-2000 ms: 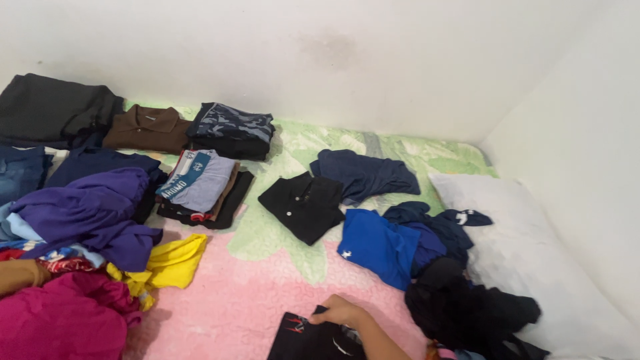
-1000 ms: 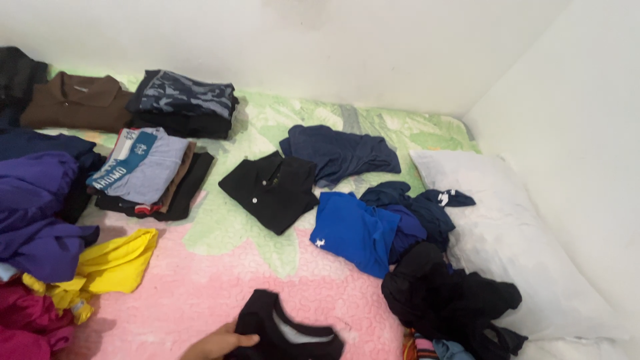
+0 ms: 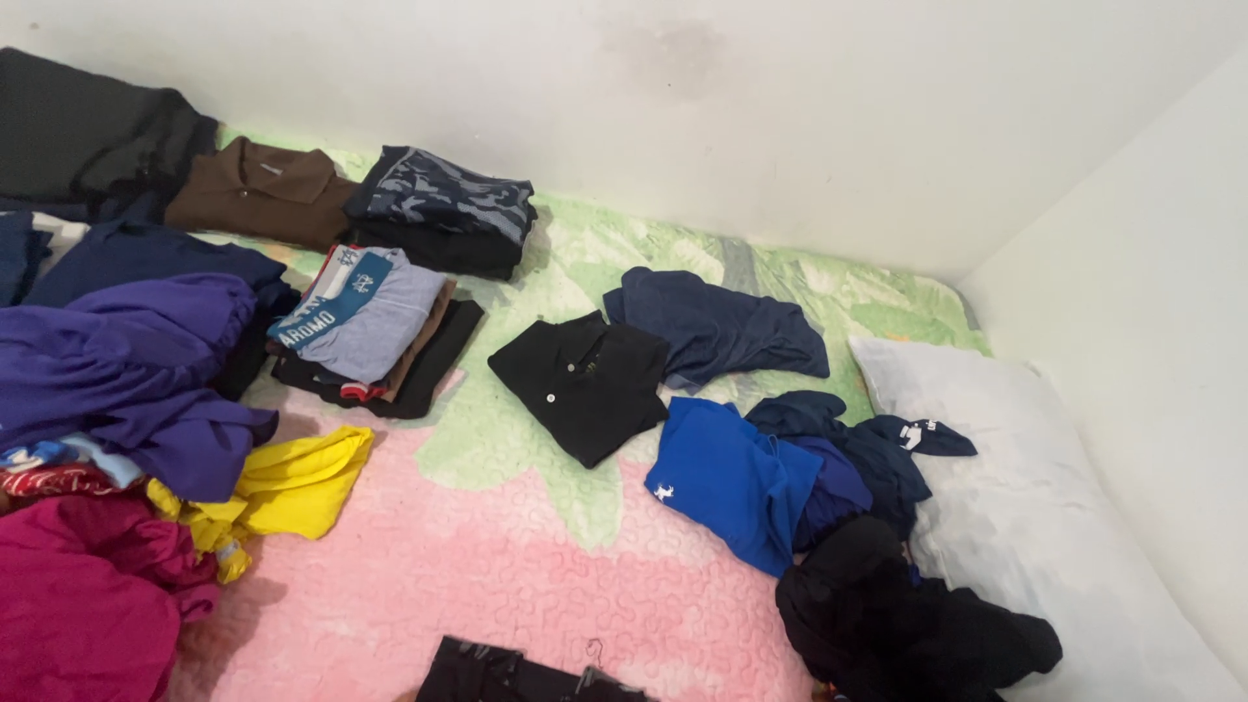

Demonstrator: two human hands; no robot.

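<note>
A black garment [image 3: 522, 675] with grey details lies or is held at the bottom edge, mostly cut off by the frame. Just a sliver of skin, seemingly my left hand [image 3: 406, 695], shows at its left side; its grip is hidden. My right hand is out of view. Further up the bed lies a folded black polo shirt [image 3: 575, 390] with light buttons, touching a dark navy garment [image 3: 717, 322] behind it. A folded blue garment [image 3: 731, 478] with a small white emblem rests to the right, against dark loose clothes [image 3: 907, 614].
Folded stacks stand at the back left: a brown polo shirt [image 3: 263, 200], patterned dark clothing [image 3: 444, 200], and grey-blue underwear [image 3: 375, 317] on darker pieces. Loose purple [image 3: 146, 361], yellow [image 3: 307, 483] and magenta [image 3: 88, 604] clothes lie left. A white pillow [image 3: 1014, 507] borders the wall.
The black garment at the bottom was spread with its neckline showing a second ago; now only a dark edge shows. The hand has moved almost fully out of view. The view has shifted.
</note>
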